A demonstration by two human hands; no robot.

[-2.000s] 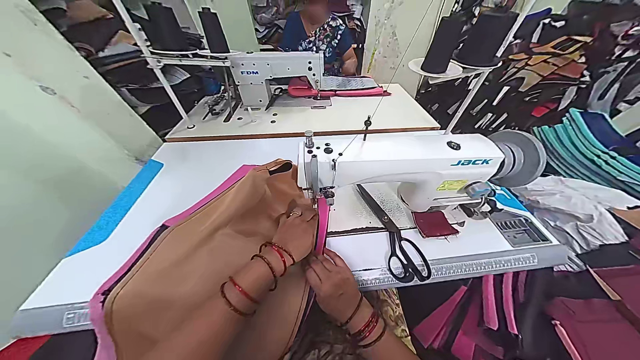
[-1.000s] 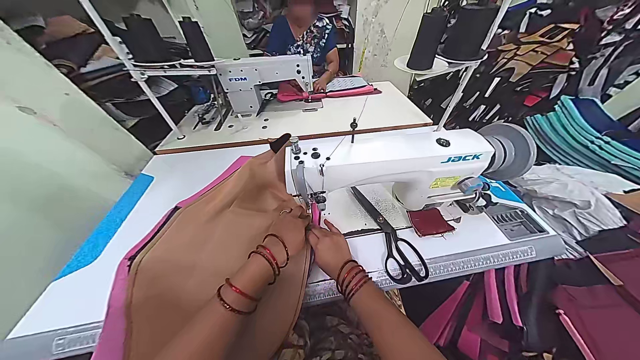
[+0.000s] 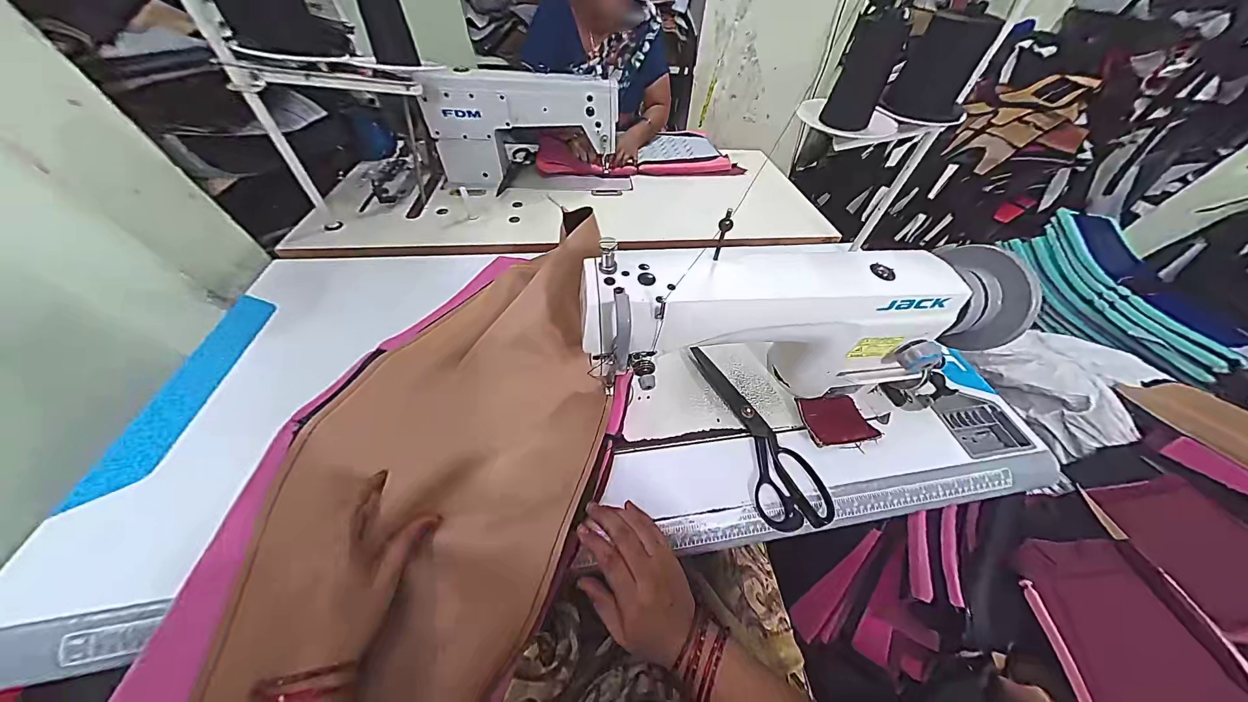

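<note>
A tan fabric panel (image 3: 468, 419) with pink and black edging lies over the left of the table, its right edge under the needle of a white Jack sewing machine (image 3: 780, 302). My left hand (image 3: 385, 546) rests on the panel at lower left, fingers spread, partly blurred, holding nothing. My right hand (image 3: 639, 585) is at the panel's right edge near the table front, with the dark edging between thumb and fingers. Black-handled scissors (image 3: 765, 439) and a maroon fabric scrap (image 3: 837, 420) lie right of the needle.
Behind stands an FDM sewing machine (image 3: 517, 112), where a person handles pink fabric. Black thread cones (image 3: 858, 73) stand on a rack. Teal and navy pieces (image 3: 1121, 292) are stacked at right, with maroon pieces (image 3: 1141, 595) below. A blue strip (image 3: 175, 400) lies left.
Both hands have moved away from the needle toward the table's front. The left now lies farther left on the panel; the right is lower along its edge.
</note>
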